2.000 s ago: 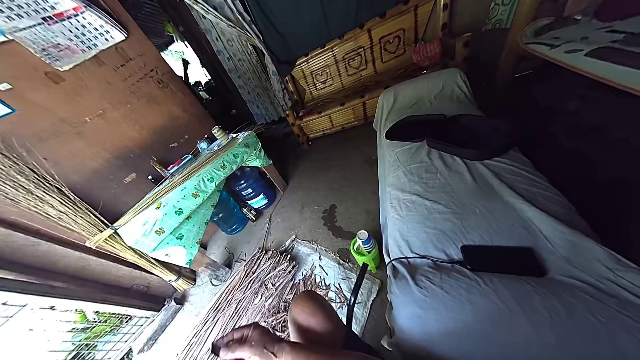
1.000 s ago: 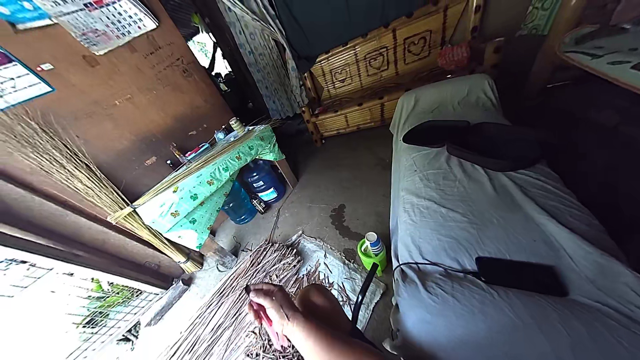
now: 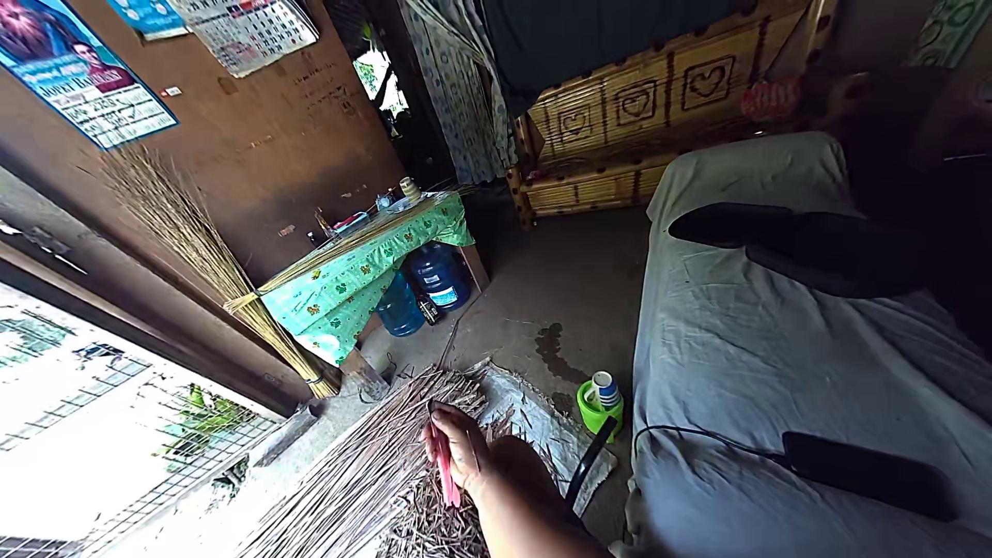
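Observation:
My right hand [image 3: 457, 446] is closed around a slim pink-red object [image 3: 445, 469], perhaps a handle; its kind is not clear. A small dark tip shows above my thumb. The hand is over a spread of long thin dry sticks [image 3: 349, 465], with a heap of short brown stalk pieces [image 3: 434, 523] below it. My bent knee [image 3: 515, 457] is just behind the wrist. Under part of the sticks and scraps lies a pale woven sack [image 3: 508, 395]. My left hand is out of view.
A tied bundle of sticks [image 3: 209, 256] leans on the wall beside a low table with a green cloth [image 3: 333, 294]. Blue water jugs [image 3: 440, 275] stand beneath. Right of the sack are a lime-green container [image 3: 595, 411] with cups and a cloth-covered seat [image 3: 721, 356] bearing a black device [image 3: 864, 473].
My right hand has come up from the bottom edge, and the pink-red object in it now shows. The view has shifted somewhat to the left.

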